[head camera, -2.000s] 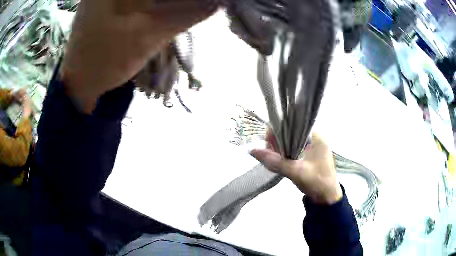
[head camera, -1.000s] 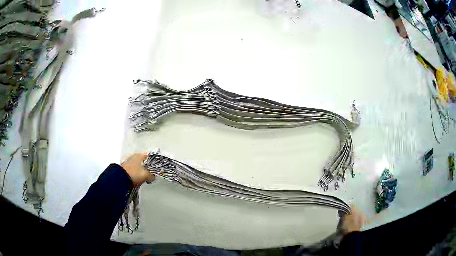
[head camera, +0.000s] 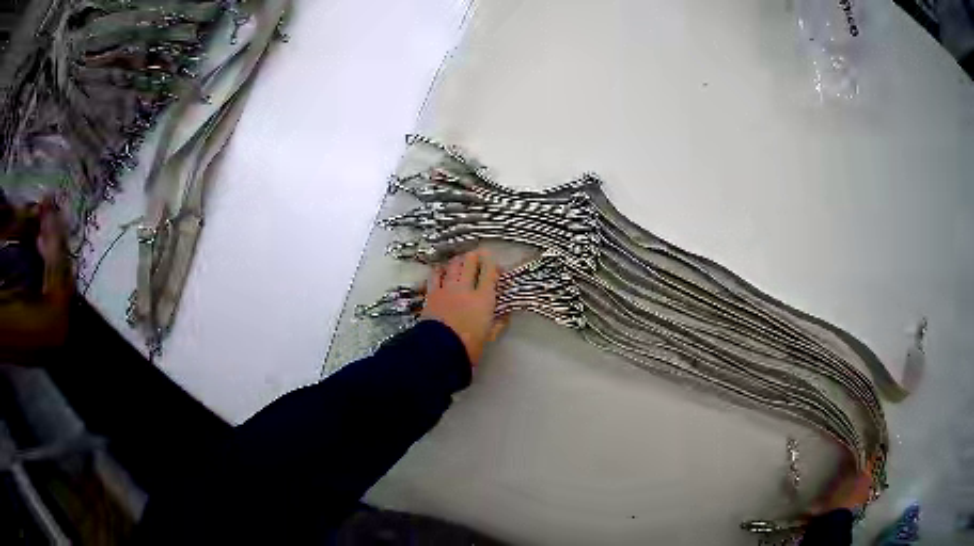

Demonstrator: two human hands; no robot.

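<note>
Two strap bundles of grey-beige webbing lie side by side on the pale table, the far bundle [head camera: 684,261] touching the near bundle [head camera: 662,336]. Metal hooks fan out at their left ends, and slider buckles line up near the middle. My left hand [head camera: 465,299] is closed over the near bundle between its hooks and sliders. My right hand [head camera: 849,493] is at the bundle's bent right end, partly hidden by straps, with a few hooked ends beside it. One strap end [head camera: 910,373] sticks out at the right.
A large strap pile [head camera: 80,96] lies at the upper left, with a few loose straps [head camera: 176,235] beside it. Another person's hand and mustard sleeve [head camera: 32,309] are at the left edge. Clear plastic [head camera: 838,53] lies at the upper right. A small bagged item [head camera: 902,525] is at the lower right.
The near bundle has moved away from the table's front edge and up against the far bundle. Both my hands moved with it. The view has shifted left, bringing the other person into sight.
</note>
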